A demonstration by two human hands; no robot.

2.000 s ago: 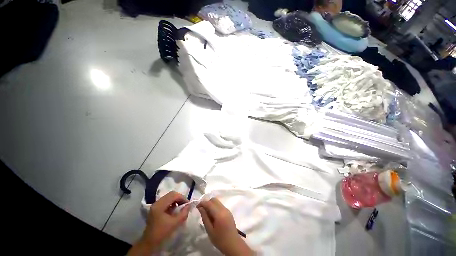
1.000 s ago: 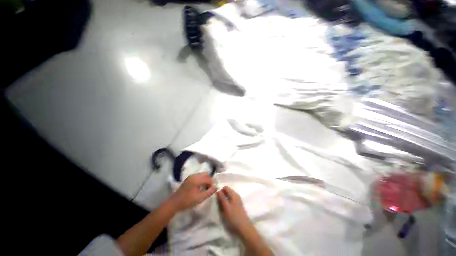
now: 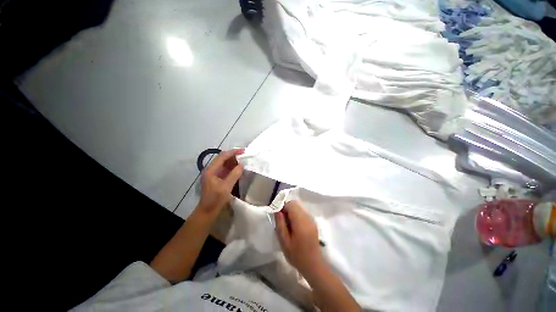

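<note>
A white shirt lies spread in front of me, its neck opening towards the black hanger hook. My left hand pinches the far edge of the neck opening between thumb and fingers, beside the hook. My right hand grips the near edge of the opening, at a folded white band. The two edges are apart, with part of the dark hanger showing between them. A short dark tip sticks out beside my right hand; the rest of it is hidden.
A white garment heap with black hooks lies beyond. White and blue strips and shiny clear bags are at the right. A pink-red bottle, small white pieces and a small dark tool lie beyond the hem.
My hands were close together at the neck opening and are now apart. My left hand has moved to the far edge, and the opening is spread wider. The view has shifted.
</note>
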